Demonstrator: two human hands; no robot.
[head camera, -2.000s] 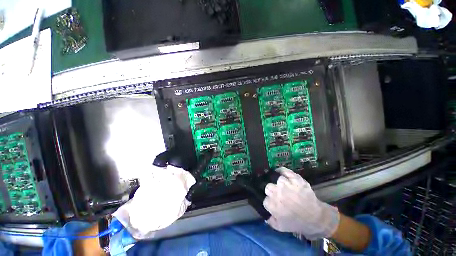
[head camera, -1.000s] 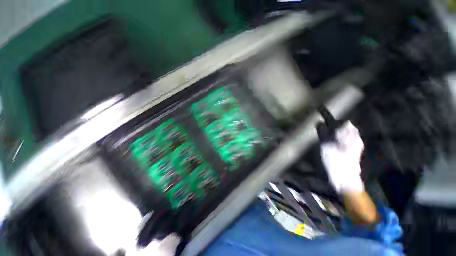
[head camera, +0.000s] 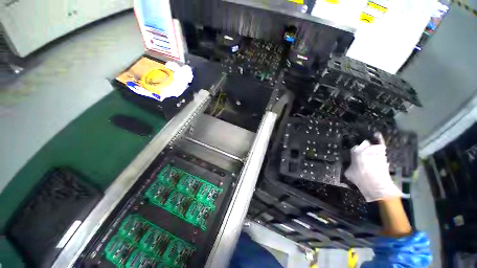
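My right hand (head camera: 371, 170), in a white glove, is at the right edge of a black cover plate (head camera: 312, 149) with metallic dots and cut-outs. The fingertips blend into the dark plates, so a grip cannot be made out. The plate lies on a large black bin (head camera: 295, 201). More black plates (head camera: 366, 81) are piled behind the hand. My left hand is out of the picture. A black carrier (head camera: 162, 216) with two blocks of green circuit boards (head camera: 185, 193) sits between the conveyor rails at lower left.
Long metal rails (head camera: 243, 193) run up the middle. A black tray (head camera: 55, 217) and a dark elongated object (head camera: 131, 124) lie on the green mat. A yellow tape roll (head camera: 158, 77) rests on white cloth. Dark bristle-like strips (head camera: 251, 26) hang at the conveyor's far end.
The view has swung right, towards the bin and plates. My right hand has moved from the boards to the cover plate. My left hand has left the picture.
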